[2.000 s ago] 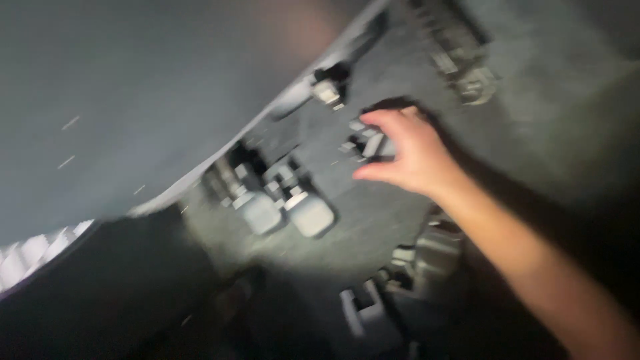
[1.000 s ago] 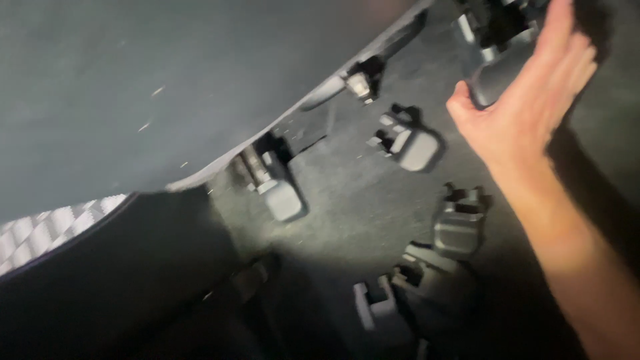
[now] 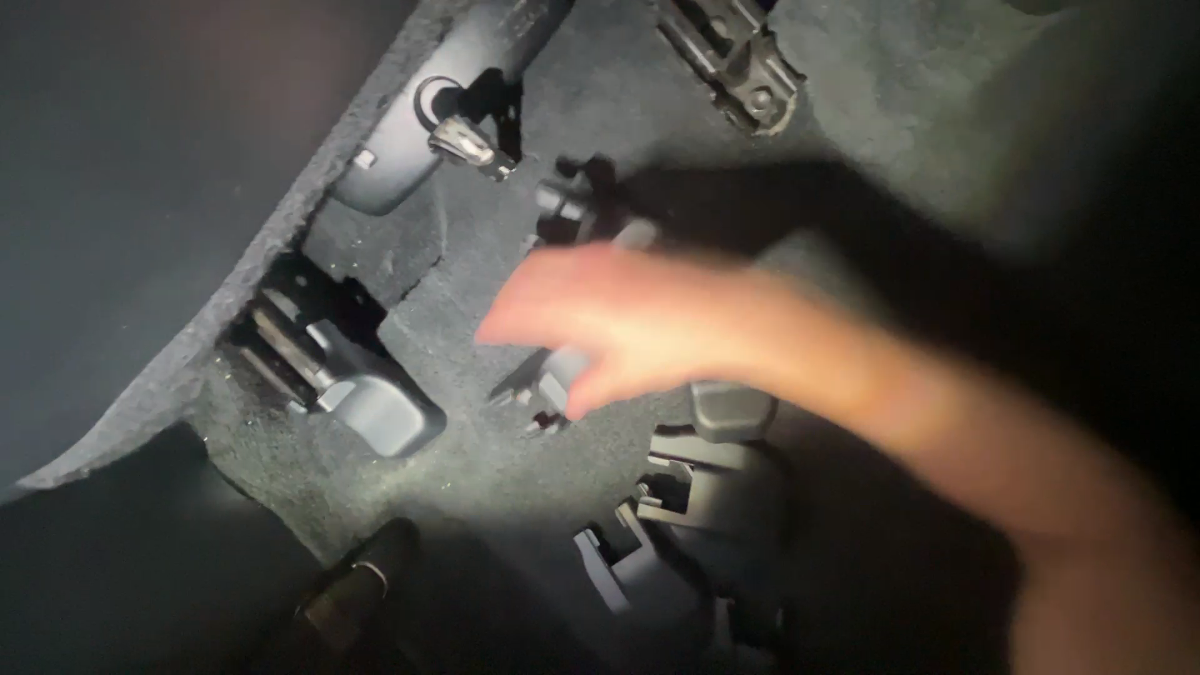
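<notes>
My right hand (image 3: 581, 328) reaches in from the right, blurred, its fingers and thumb around a grey plastic piece (image 3: 560, 375) that they largely hide. Just above the fingers shows a blurred dark and grey clipped part (image 3: 572, 202); whether it belongs to the same piece I cannot tell. A grey cover with metal prongs (image 3: 384, 412) lies to the left on the dark surface. Below the wrist are a rounded grey cover (image 3: 733, 411) and two forked grey covers, one (image 3: 727, 483) beside the other (image 3: 647, 572). My left hand is out of view.
A metal latch piece (image 3: 464, 145) rests by a grey rounded part (image 3: 384, 169) at the rough edge of a dark panel (image 3: 281, 206). At the top is a metal bracket (image 3: 750, 84). A dark cylindrical thing (image 3: 352, 591) is at the lower left. Deep shadow covers the right side.
My right hand has come down and left from the upper right, where it held a grey piece one second ago. The view has shifted.
</notes>
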